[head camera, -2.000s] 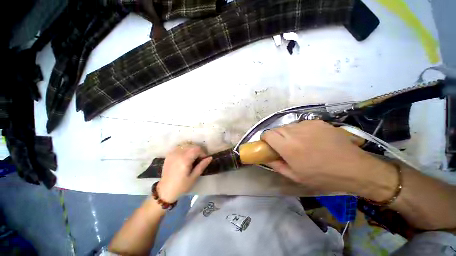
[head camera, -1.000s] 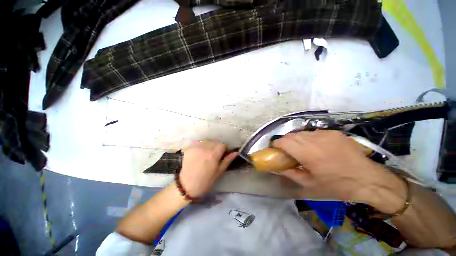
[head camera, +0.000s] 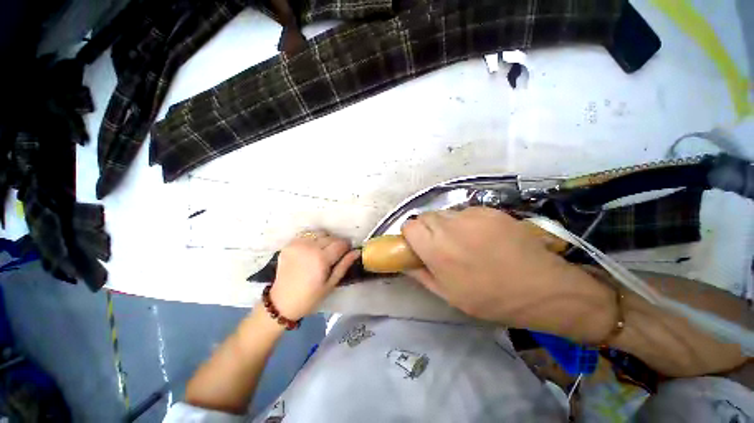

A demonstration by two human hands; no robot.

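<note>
A dark plaid strip (head camera: 647,225) lies along the table's front edge; its slanted left end shows left of my left hand, its right part beyond the iron. The steam iron (head camera: 430,201) stands on the strip, its tip close to my left fingertips. My right hand (head camera: 484,260) is closed around the light-wood iron handle (head camera: 385,254). My left hand (head camera: 307,271) is on the strip just left of the iron tip, thumb and finger pinching its edge. The middle of the strip is hidden under my hands and the iron.
A stack of plaid pieces (head camera: 331,70) curves across the back of the white table (head camera: 397,144). Heaped plaid pieces (head camera: 50,198) lie at the far left. A dark hose (head camera: 653,183) and a white cord (head camera: 616,268) run right from the iron. Yellow tape (head camera: 703,49) lies back right.
The iron and my right hand have moved left along the strip, close to my left hand. More of the strip shows on the right, behind the iron.
</note>
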